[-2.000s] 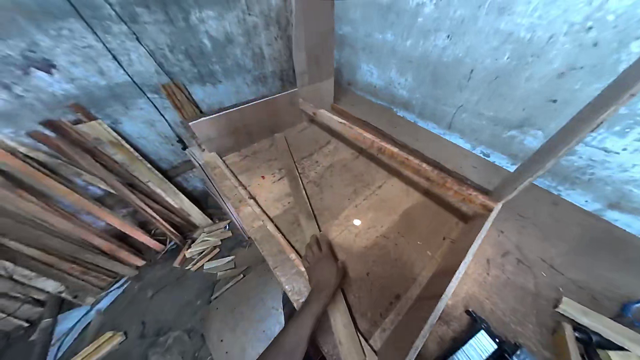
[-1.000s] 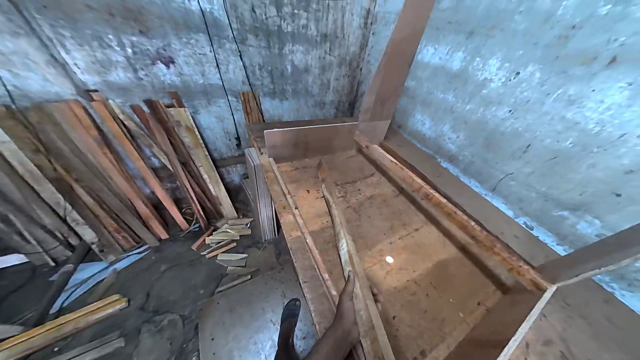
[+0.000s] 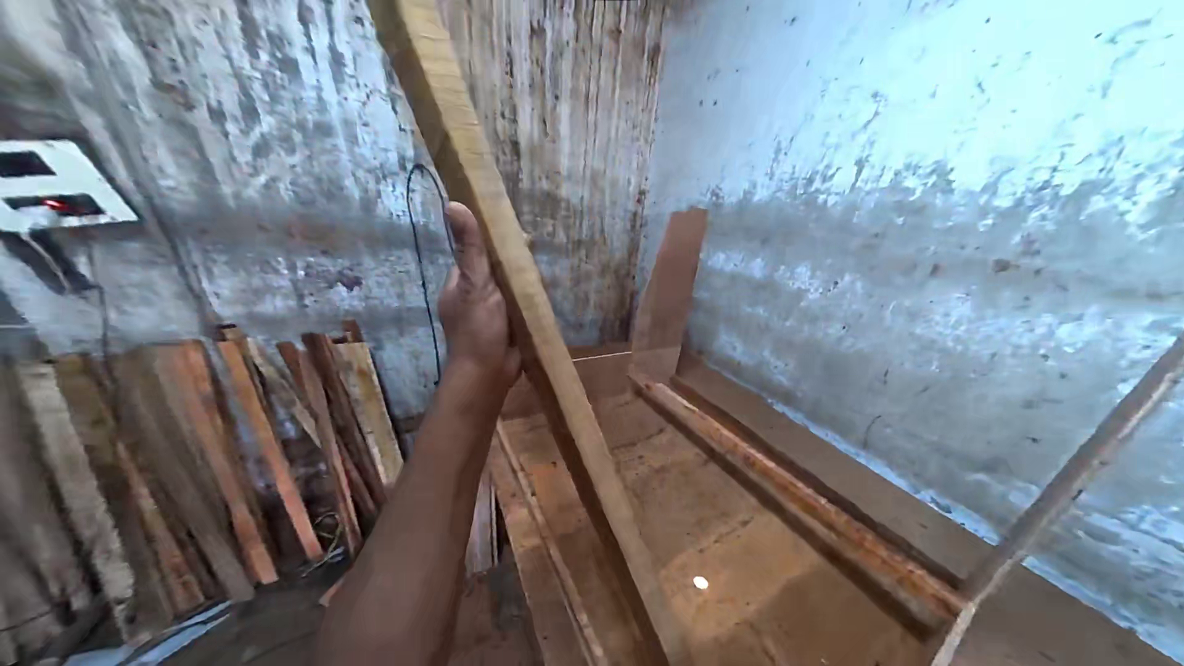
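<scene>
My left hand (image 3: 478, 310) is raised near the middle of the view, its thumb pointing up, gripping a long wooden batten (image 3: 546, 324). The batten slants from the top, left of centre, down to the bottom edge; both its ends lie outside the view. Behind and below it stands a large wooden frame with a brown panel (image 3: 740, 555) as its floor. A rough reddish wooden rail (image 3: 814, 504) runs along the panel's right side, and a thinner strip (image 3: 546, 536) along the left. My right hand is out of view.
Many wooden boards (image 3: 250, 462) lean against the stained wall at the left. A white electrical switch box (image 3: 65, 185) with cables is mounted above them. An upright board (image 3: 671, 287) rises at the frame's far corner, and a slanting wooden bar (image 3: 1078, 472) crosses the right side.
The batten that lay low over the frame is now lifted steeply, and my left hand has risen with it. The view has tilted up and turned left.
</scene>
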